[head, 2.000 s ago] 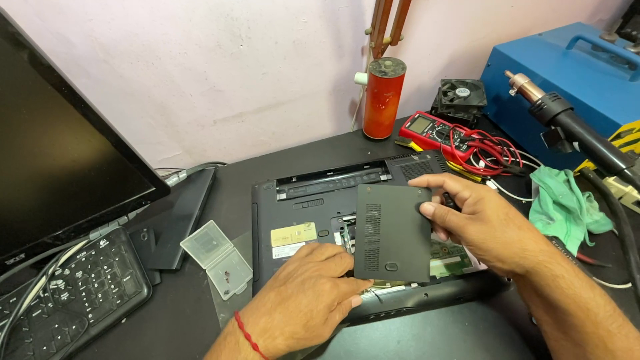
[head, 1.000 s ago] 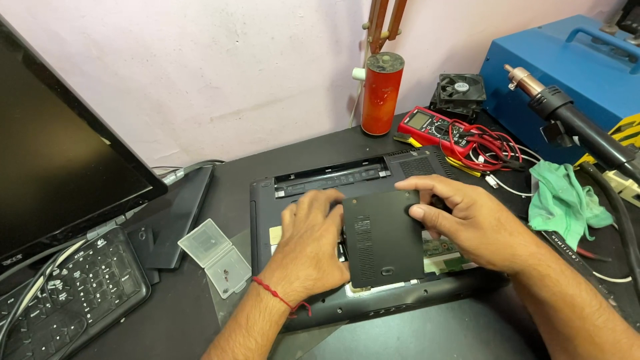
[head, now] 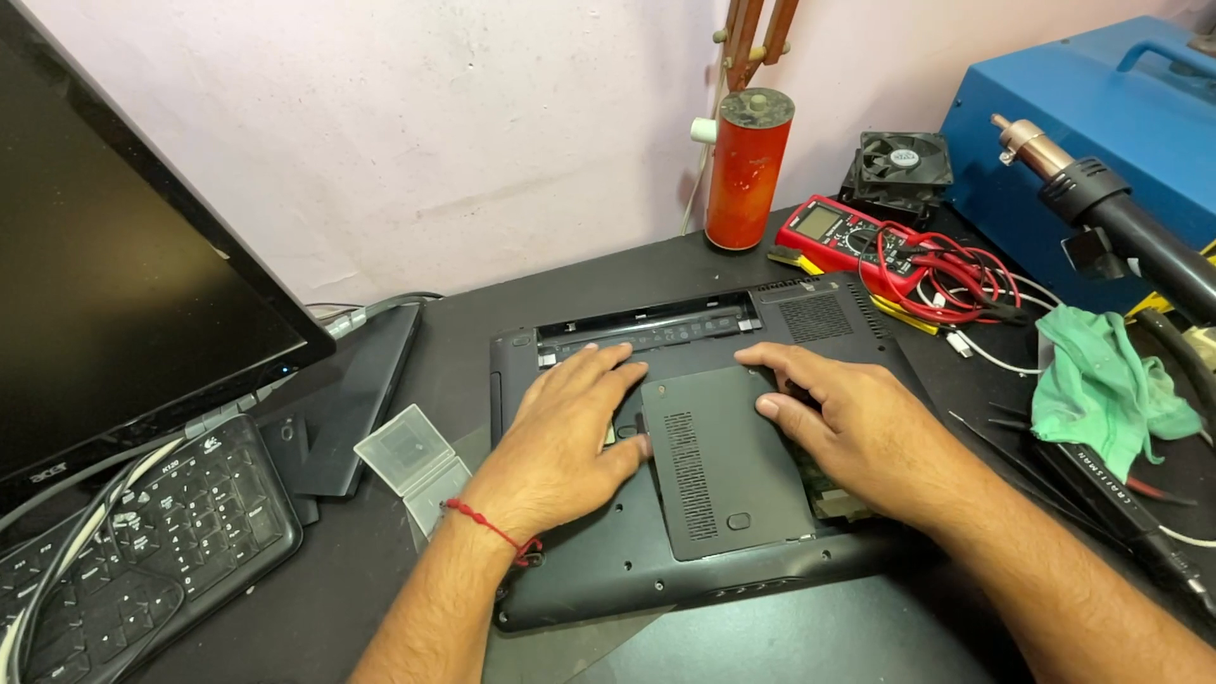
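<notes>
A black laptop (head: 570, 560) lies bottom side up on the dark table, its long battery bay at the far edge. Over its middle is a dark vented cover panel (head: 731, 456), slightly askew, with part of the internal board visible past its right side. My right hand (head: 845, 418) grips the panel's far right corner between thumb and fingers. My left hand (head: 579, 437), fingers spread, rests on the laptop casing, its thumb at the panel's left edge. Left of the laptop stands a small clear plastic case (head: 408, 451), lid raised.
An Acer monitor (head: 123, 247) and a Logitech keyboard (head: 190, 541) are at left. Behind the laptop are a red cylinder (head: 749, 180), a red multimeter (head: 845, 237) with coiled leads and a fan (head: 902, 161). Right are a blue box (head: 1073, 123), hot-air handpiece (head: 1111, 209) and green cloth (head: 1083, 380).
The cover panel, tilted up in my right hand two seconds ago, now lies lower and flatter over the laptop. My left hand has moved away from the near edge, onto the casing beside the panel.
</notes>
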